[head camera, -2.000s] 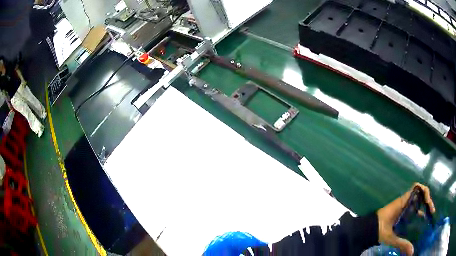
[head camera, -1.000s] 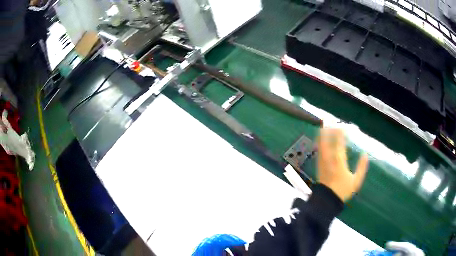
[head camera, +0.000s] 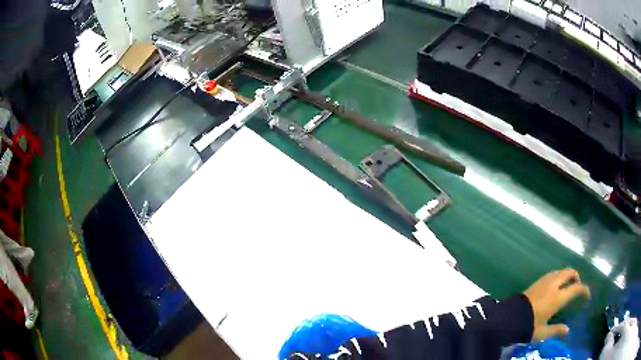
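Observation:
My left hand (head camera: 555, 302), bare with a dark sleeve, is at the lower right over the belt, thumb and fingers apart; I see nothing clearly held. A blurred dark-blue patch (head camera: 578, 316) lies by its fingers, too unclear to name. My right hand (head camera: 622, 341), in a white glove, is cut off by the right edge; its grip is unclear. Crumpled blue film (head camera: 538, 351) shows below my left hand. A larger blue film pile (head camera: 327, 336) is at the bottom centre. An empty phone middle frame (head camera: 404, 181) lies on the green belt by the dark guide bar.
The white table cover (head camera: 302, 246) borders the green belt (head camera: 506, 239). Another frame part (head camera: 318, 121) is farther up the belt near a metal crossbar (head camera: 249, 111). Stacked black trays (head camera: 520, 84) stand beyond the belt. A red button (head camera: 209, 86) is at upper left.
My left hand has moved from above the frame near the guide bar to the lower right. The frame it was over now lies uncovered farther up the belt. The gloved right hand shows more clearly.

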